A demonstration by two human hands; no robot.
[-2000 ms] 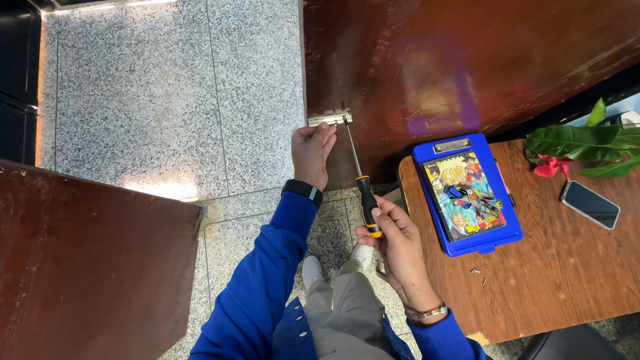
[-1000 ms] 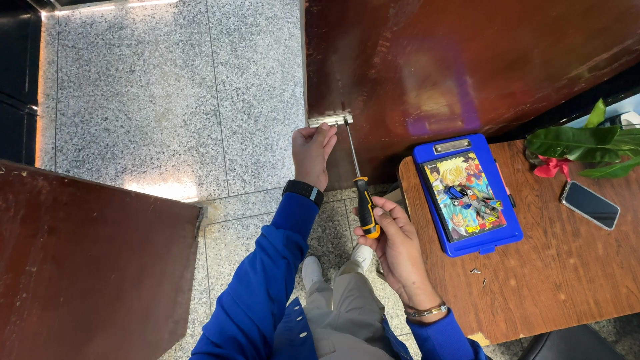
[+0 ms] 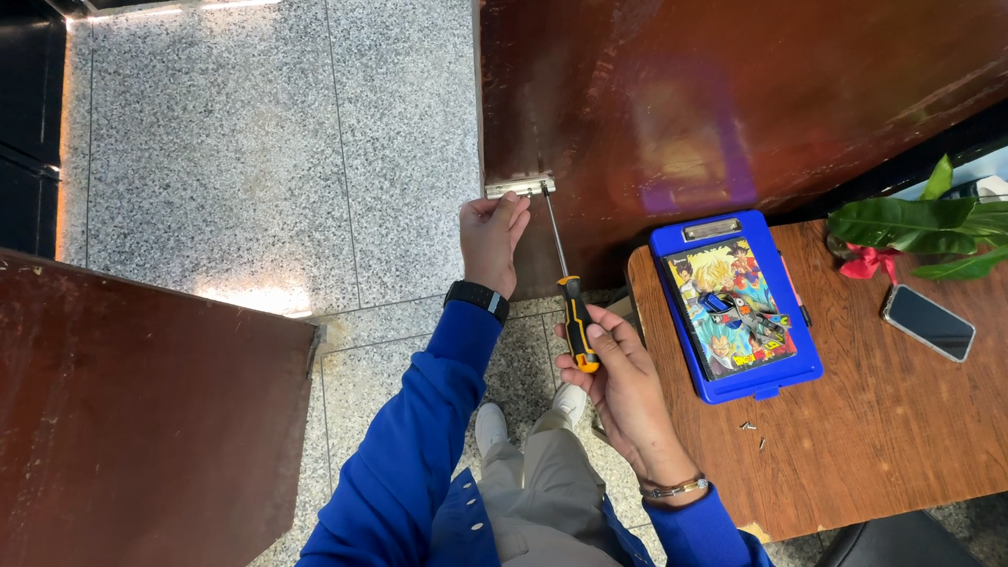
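A metal door bolt (image 3: 520, 187) lies across the dark red-brown door panel (image 3: 630, 102), near its left edge. My left hand (image 3: 494, 236) has its fingertips on or just below the bolt; whether they pinch a part of it is hard to tell. My right hand (image 3: 618, 370) is closed around the black and yellow handle of a screwdriver (image 3: 579, 327). The screwdriver's shaft points up, and its tip meets the bolt near its right end, at or on a screw.
To the right stands a wooden table (image 3: 850, 465) with a blue clipboard case (image 3: 736, 386) under an illustrated book (image 3: 732, 307), loose screws (image 3: 748, 426), a phone (image 3: 929, 321) and a leafy plant (image 3: 906, 224). Another red-brown panel (image 3: 150, 409) is at lower left. A dark chair (image 3: 906, 543) touches the bottom edge.
The screwdriver's handle has turned a little in my right hand, and the fingers have shifted on it. My left hand has stayed at the bolt.
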